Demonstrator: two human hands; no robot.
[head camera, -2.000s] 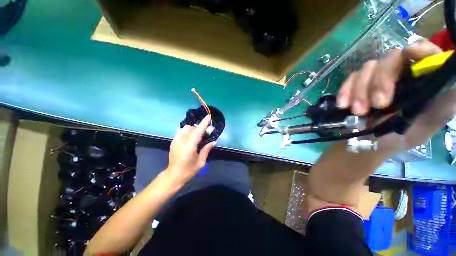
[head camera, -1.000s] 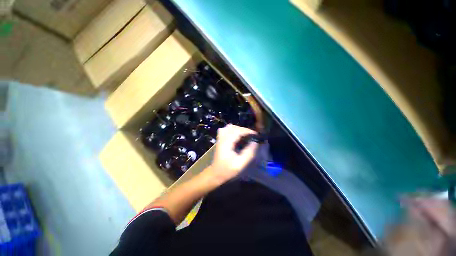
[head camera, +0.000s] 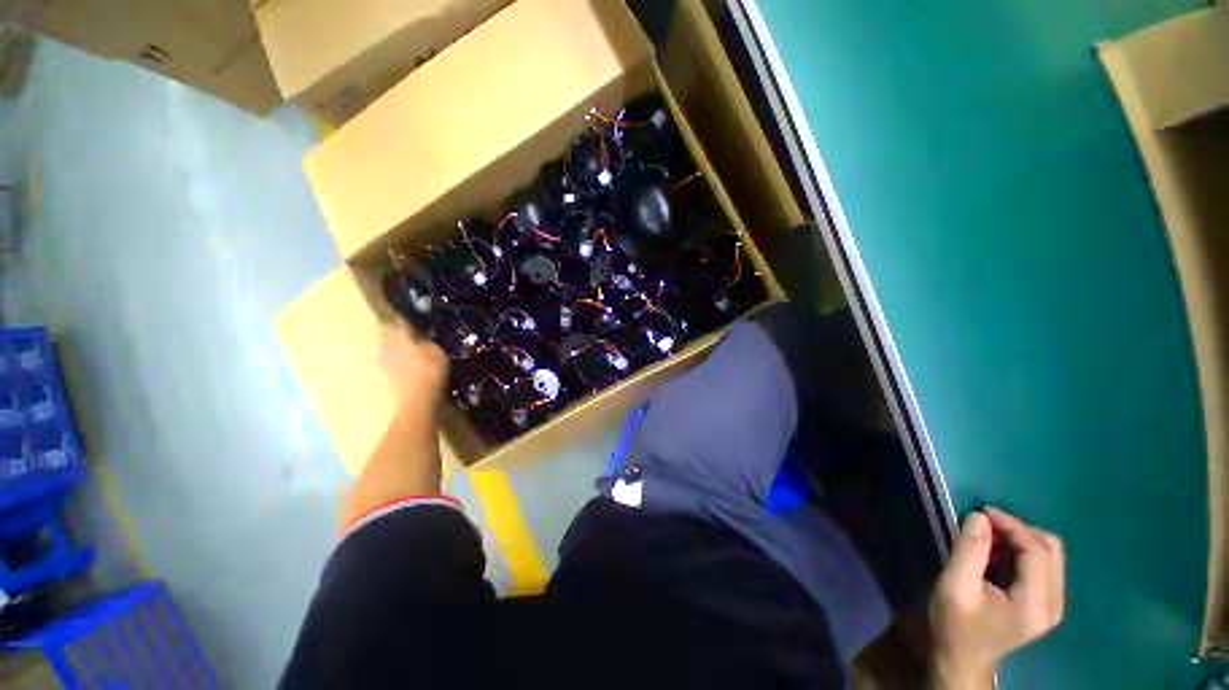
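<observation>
The open floor carton (head camera: 472, 128) holds many black round housings (head camera: 650, 205) with thin red and orange wires and small white plugs. My left hand (head camera: 415, 367) is at the carton's left end, its fingers beside or on a black housing (head camera: 411, 290) there. Its fingertips are partly hidden, so I cannot tell whether it grips that part. My right hand (head camera: 1000, 586) is at the edge of the green bench (head camera: 997, 270), with fingers curled towards the thumb. A tiny dark spot shows at its fingertips, too small to name.
The brown carton on the bench (head camera: 1170, 148) shows at the right edge. More brown cartons (head camera: 357, 47) stand beyond the floor carton. Blue crates (head camera: 128, 647) stand on the grey floor at the left. A grey cloth (head camera: 721, 418) lies over my lap, beside the bench edge.
The view has turned from the bench to the floor carton. My left hand has moved from the bench edge to the carton's far left end. My right hand is away from the screwdriver.
</observation>
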